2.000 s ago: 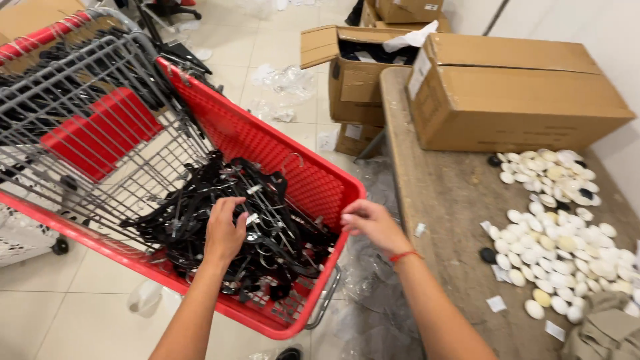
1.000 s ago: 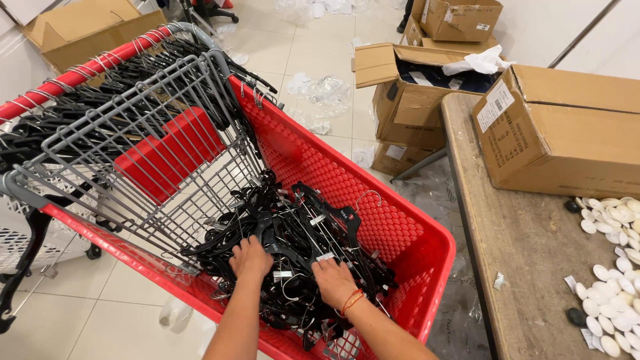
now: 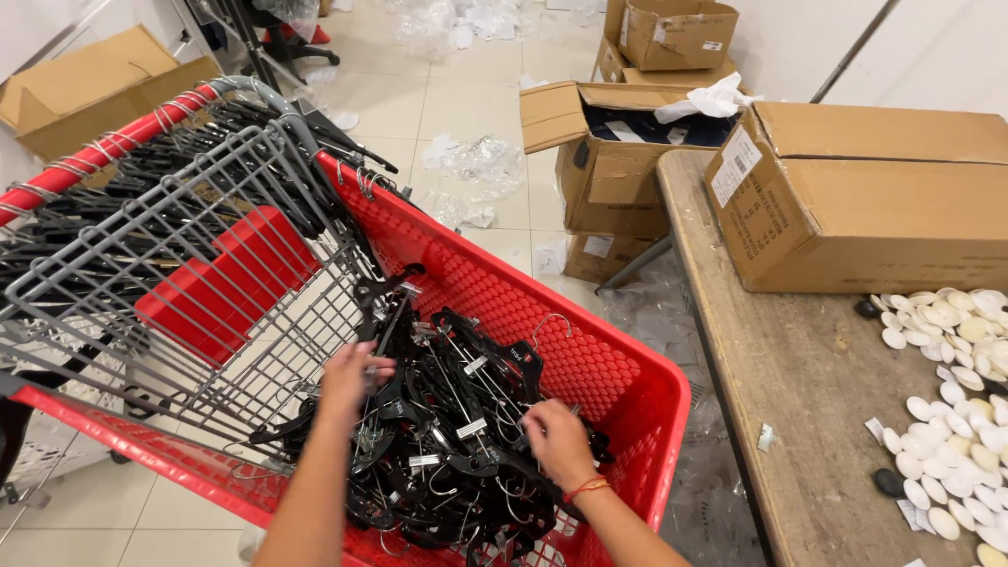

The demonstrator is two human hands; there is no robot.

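Observation:
A heap of black plastic clip hangers with metal hooks lies tangled in the red basket of a shopping cart. My left hand, partly blurred, is over the heap's left side, near an upturned hanger; whether it grips one is unclear. My right hand, with a red cord at the wrist, is at the heap's right side with fingers bent against the hangers; its fingertips are partly hidden, so a grip cannot be made out. More black hangers hang by their hooks from the cart's red handle.
Right of the cart stands a wooden table with a closed cardboard box and many white disc-shaped tags. An open box stands beyond on stacked cartons. Clear plastic wrap litters the tiled floor. Another box is at upper left.
My left hand has moved from the middle of the heap to its left side. A hanger now sticks up there. My right hand, outside the heap at the basket's edge two seconds ago, is now at the hangers.

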